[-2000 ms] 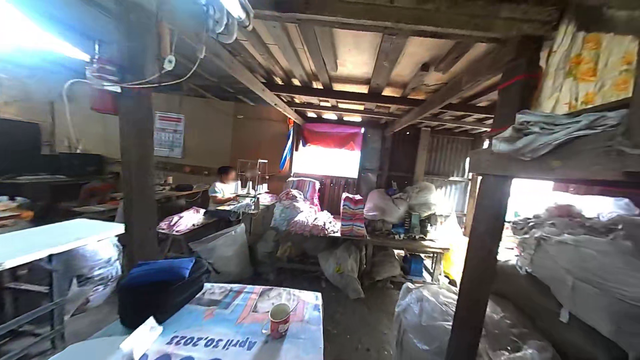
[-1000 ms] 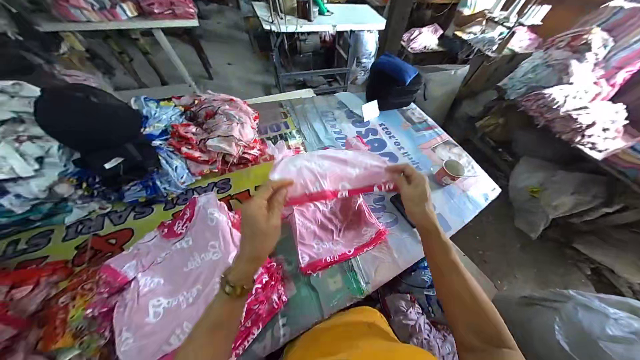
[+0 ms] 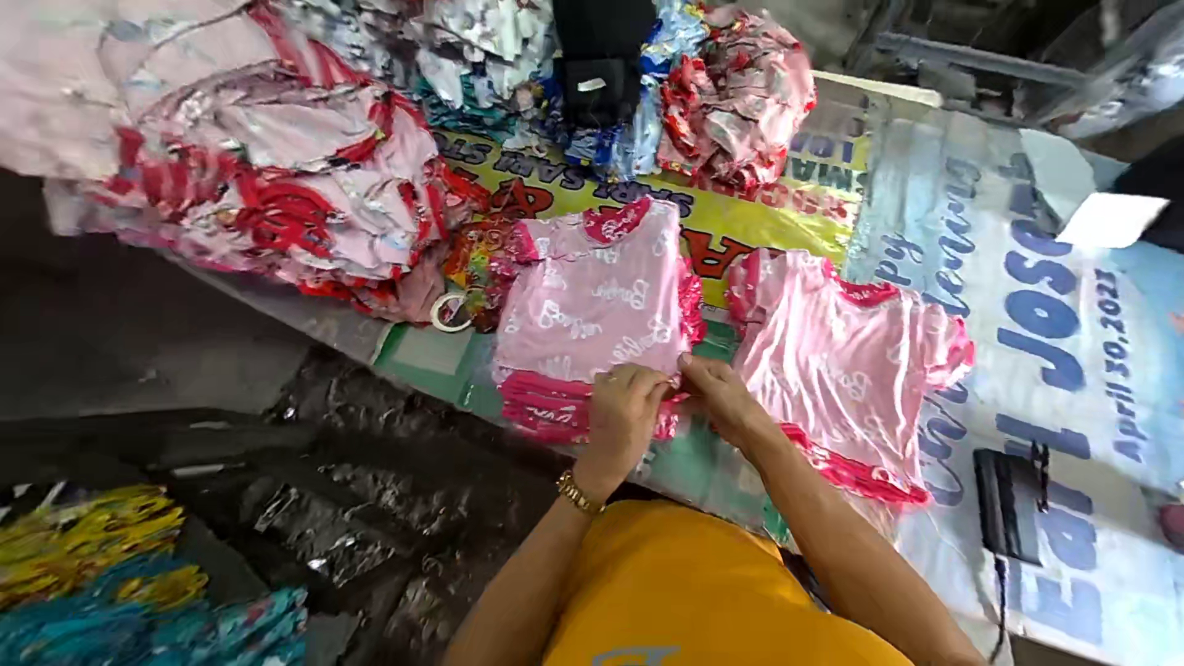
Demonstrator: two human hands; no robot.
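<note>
My left hand (image 3: 629, 407), with a gold-coloured watch at its wrist, pinches the lower right edge of a pink printed shirt (image 3: 592, 305). My right hand (image 3: 723, 393) meets it there, its fingers on the same edge. This shirt has dark pink sleeves and neckline and lies on a stack of similar garments, with folded dark pink fabric (image 3: 546, 407) showing below. To the right, a second pink shirt (image 3: 842, 370) lies spread out with its neckline away from me and its dark pink hem toward me.
Heaps of pink and red clothes (image 3: 305, 176) cover the table's left part. A red and pink bundle (image 3: 740, 92) and a black cap-like item (image 3: 601, 65) lie at the back. A roll of tape (image 3: 450, 313) sits left of the stack; a black corded device (image 3: 1008, 504) lies right on the printed tarpaulin.
The view has swung down and left. One second ago my hands held up a pink garment by its edge; now they are at the stack's edge, and a shirt lies spread to the right.
</note>
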